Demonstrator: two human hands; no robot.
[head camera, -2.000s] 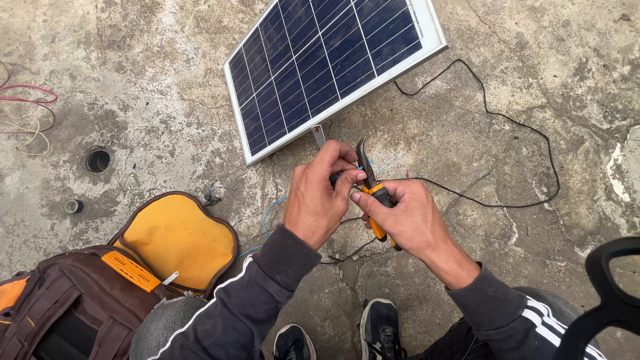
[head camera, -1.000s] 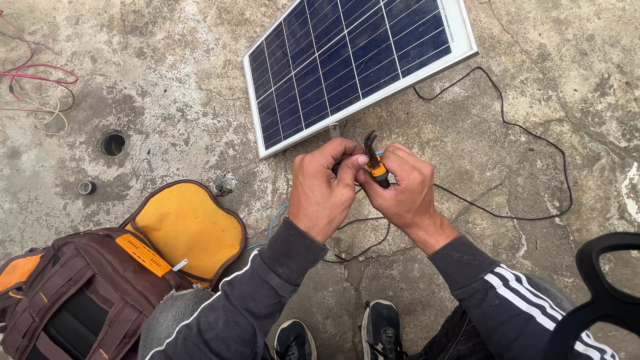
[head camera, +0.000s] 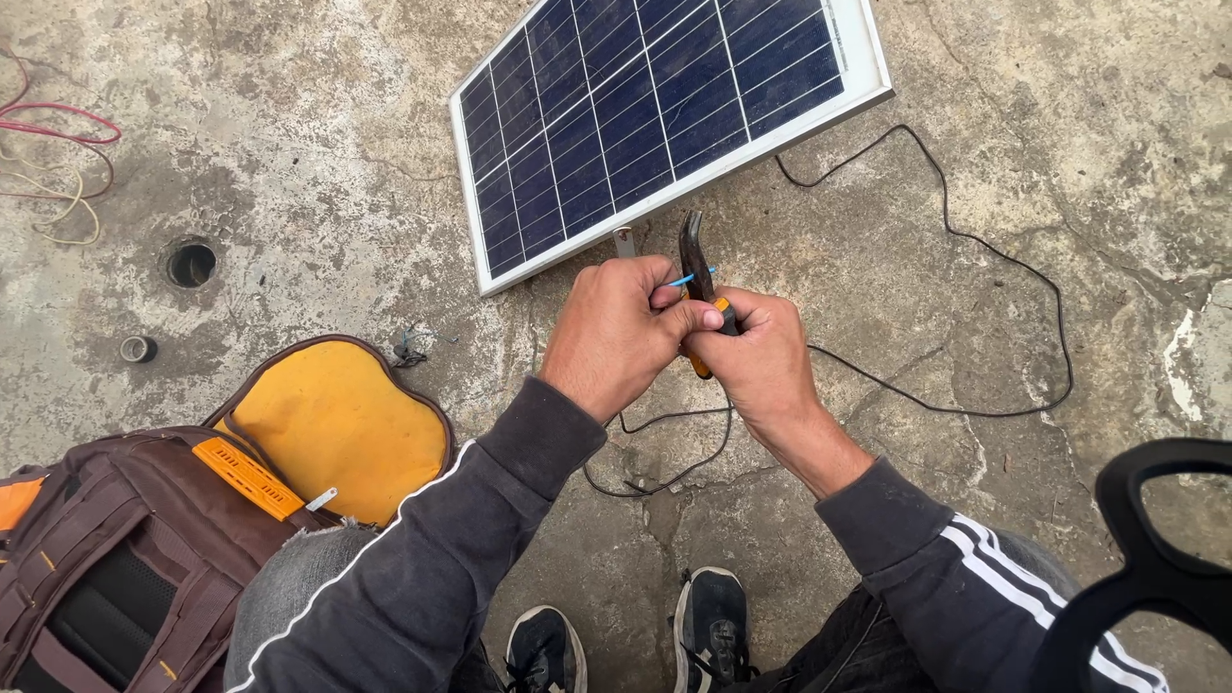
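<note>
In the head view, my right hand (head camera: 765, 361) is closed around bent-nose pliers (head camera: 695, 252) with orange and black handles, jaws pointing up. My left hand (head camera: 621, 327) pinches a thin blue wire (head camera: 683, 280), whose end lies at the plier jaws; its thumb touches the pliers near the pivot. Whether the jaws bite the wire is not clear. Just beyond both hands is a solar panel (head camera: 616, 125) with a pale metal frame, a small metal bracket (head camera: 625, 243) below its lower edge. A black cable (head camera: 1001, 255) loops over the concrete to the right and passes behind my hands.
A brown backpack (head camera: 106, 539) with its yellow-lined flap (head camera: 332, 423) open lies at the lower left. Beyond it are a round hole (head camera: 191, 263) in the concrete, a short pipe stub (head camera: 138, 348) and red wire (head camera: 72, 130). A black ring-shaped object (head camera: 1121, 549) shows at the lower right.
The pliers have turned in my right hand, their handles now mostly hidden in the grip. My hands have come closer together. The blue wire end now shows at the jaws.
</note>
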